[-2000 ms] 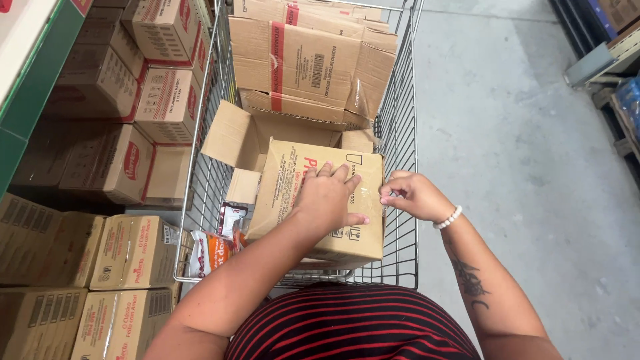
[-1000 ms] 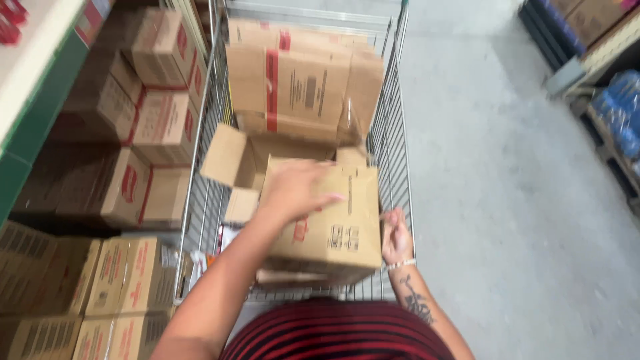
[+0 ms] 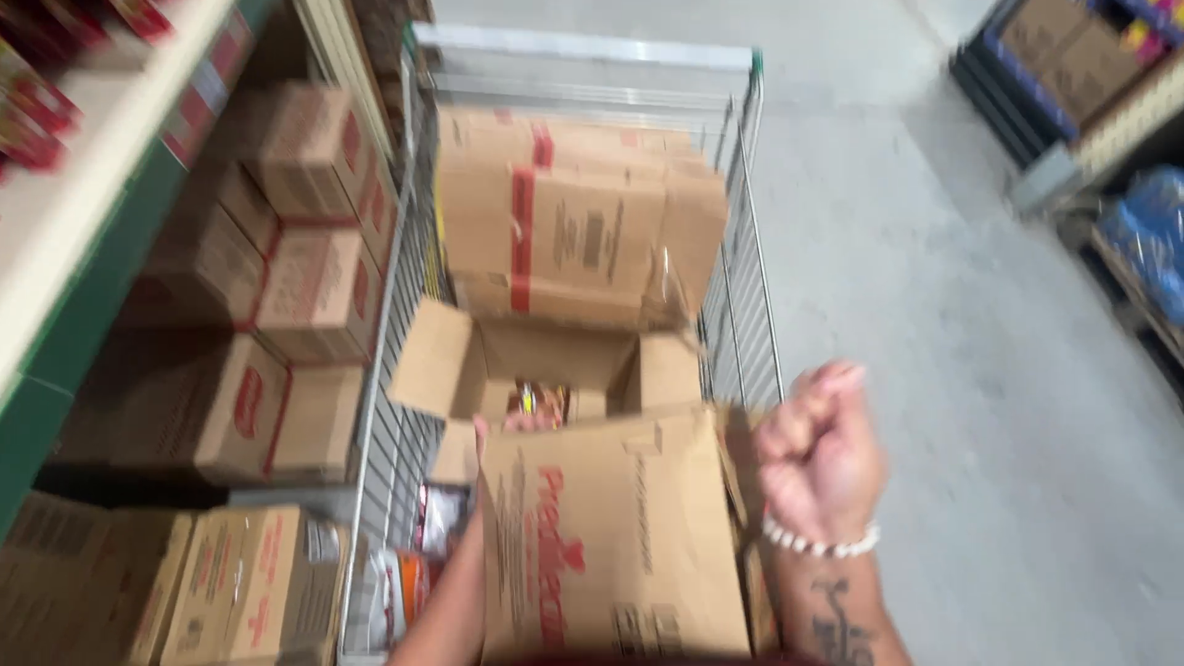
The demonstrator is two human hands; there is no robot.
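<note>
A cardboard box with red print (image 3: 610, 546) is close to my body over the near end of a wire shopping cart (image 3: 763, 305). My left hand (image 3: 527, 423) is at the box's far left edge, mostly hidden behind it; only some fingers show. To the right of the box, my right hand (image 3: 823, 453) is curled into a fist, and whether something small is inside cannot be seen. Beyond the closer box stands an open cardboard box (image 3: 439, 356) with its flaps out and a brown packet (image 3: 546, 402) inside.
Flattened cardboard (image 3: 592, 231) leans in the cart's far part. Plastic packets (image 3: 398, 592) lie at its near left. Shelving (image 3: 55, 388) with stacked cartons (image 3: 314, 296) runs along the left. A rack post (image 3: 1045, 180) and blue wrapped goods (image 3: 1152, 240) stand across the grey floor.
The printed box has moved toward my body, uncovering more of the open box behind. My left hand has gone from the box's top to its far left edge. My right hand has risen beside it.
</note>
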